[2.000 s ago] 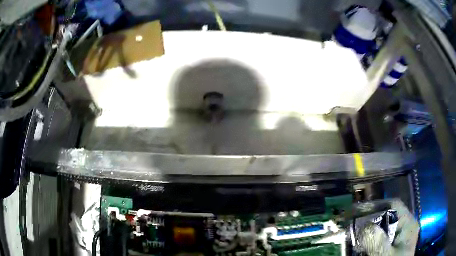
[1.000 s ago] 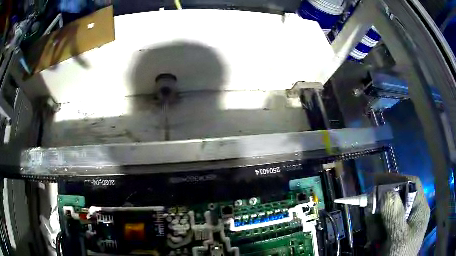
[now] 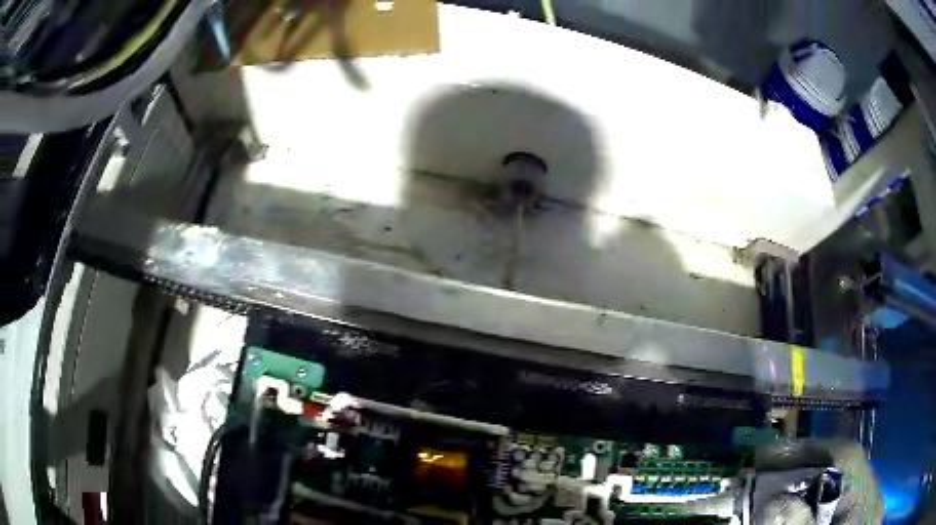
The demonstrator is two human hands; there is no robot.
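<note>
The green circuit board [image 3: 595, 461] lies on a black pallet [image 3: 462, 374], cut off by the bottom edge. It carries an orange-yellow transformer [image 3: 439, 467], a blue-white connector strip [image 3: 677, 485] and thick white sealant. My right hand [image 3: 854, 487], in an off-white knit glove, is at the bottom right over the board's right end, partly cut off. It is closed around a dark and silver dispenser with a pale nozzle [image 3: 725, 502] pointing left, close to the connector strip. Whether the nozzle touches the board is not clear. My left hand is not in view.
A silver conveyor rail [image 3: 493, 313] with a yellow mark crosses behind the pallet. A knobbed post [image 3: 523, 179] stands behind it. Crumpled white film [image 3: 200, 415] lies left of the board. Brown cardboard [image 3: 380, 31] is at the back left, blue-white rolls [image 3: 816, 80] at the back right.
The view has shifted and tilted. Against one second ago, the dispenser's nozzle has moved from beside the board's right edge to over the board, near the connector strip.
</note>
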